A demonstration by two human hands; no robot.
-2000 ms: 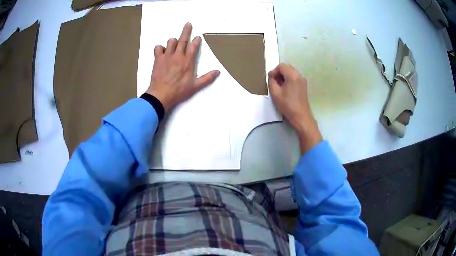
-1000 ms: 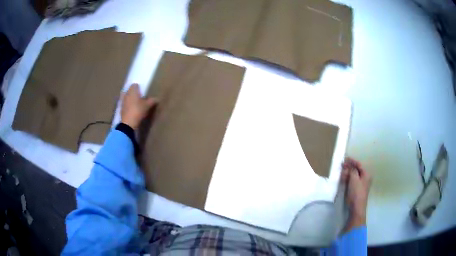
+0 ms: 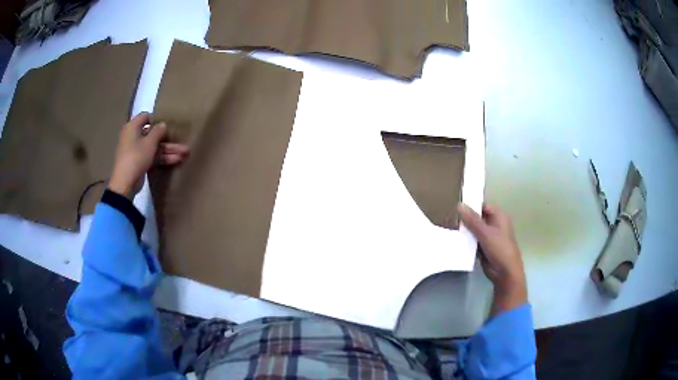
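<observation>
The white marking template (image 3: pixel 342 223) lies on a brown cut panel (image 3: pixel 223 171). The panel shows at the template's left and through its window. My left hand (image 3: pixel 145 148) grips the panel's left edge, thumb and fingers around it, and the cloth creases there. My right hand (image 3: pixel 491 241) holds the right edge of the template, with the thumb on top just below the window and the other fingers partly hidden. Whether it also grips the panel there cannot be told. No chalk shows in my right hand.
A stack of brown panels (image 3: pixel 334 30) lies at the far side. Another brown pile (image 3: pixel 67 133) lies at the left. A tied beige bundle (image 3: pixel 621 237) and a twisted strip (image 3: pixel 599 191) lie at the right. Dark bundles (image 3: pixel 52 16) sit at the far left corner, others (image 3: pixel 654 56) at the far right.
My left hand has moved from the template's top to the panel's left edge. My right hand, closed beside the window before, now holds the template's edge. The camera view has shifted.
</observation>
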